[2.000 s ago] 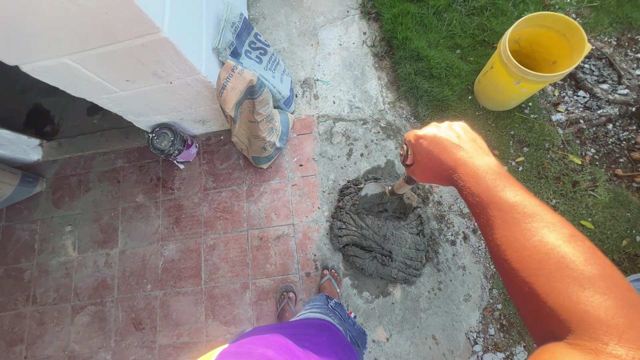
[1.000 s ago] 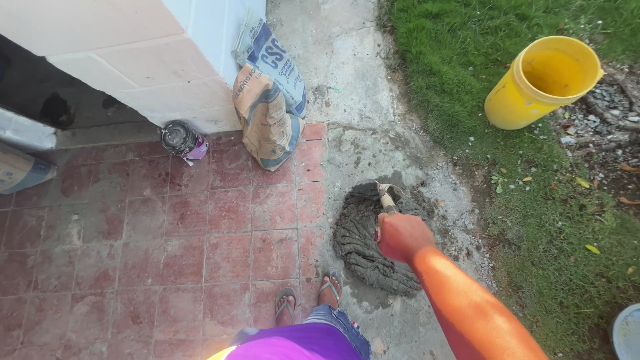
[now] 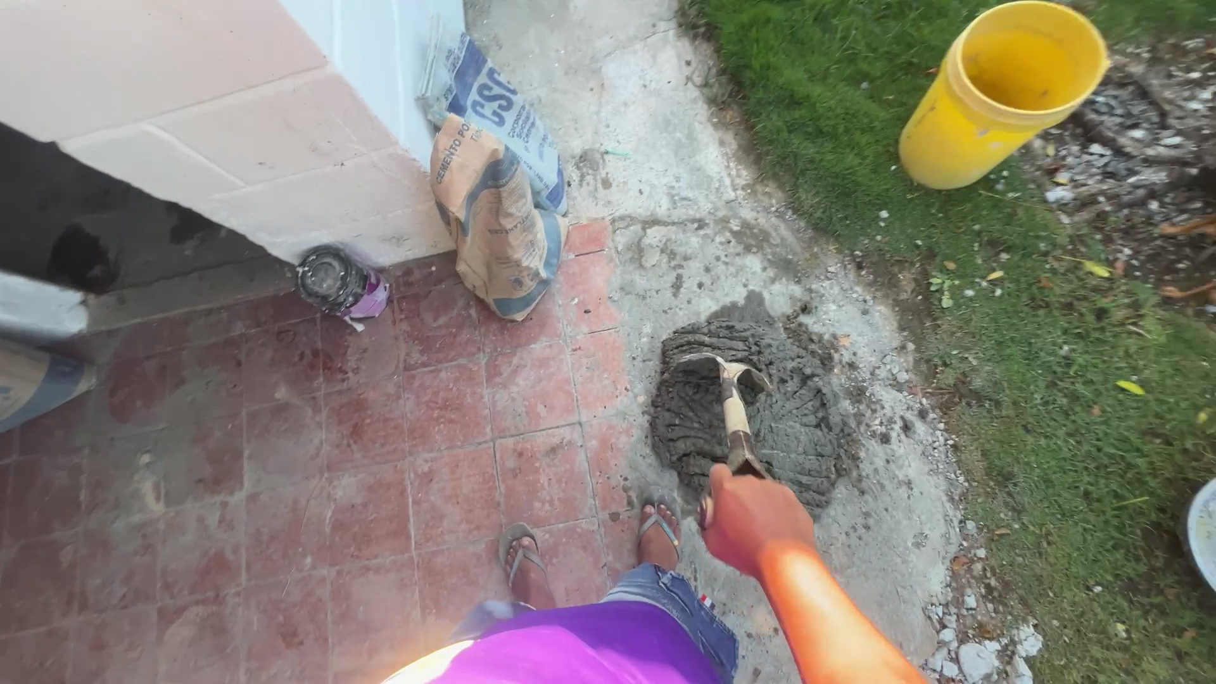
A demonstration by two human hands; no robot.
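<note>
My right hand [image 3: 760, 518] is closed around the handle of a short-handled shovel [image 3: 736, 408], just below the near edge of a mound of wet grey mortar [image 3: 798, 427]. The shovel's metal blade rests in the upper part of the mound, its rim partly sunk in the mix. Trowel-like ridges mark the mortar's surface, and a damp patch surrounds it on the concrete path [image 3: 655, 275]. My left hand is out of view.
Cement bags [image 3: 499, 228] lean on the wall corner, near a dark container [image 3: 328, 277] on red tiles [image 3: 456, 408]. A yellow bucket [image 3: 959, 123] stands on grass at the upper right. A whitish container [image 3: 1205, 532] shows at the right edge. My sandaled feet stand left of the mortar.
Two seconds ago my right hand was at the mortar's upper right; it is now below the mound, still gripping the shovel. The handle now points down toward me.
</note>
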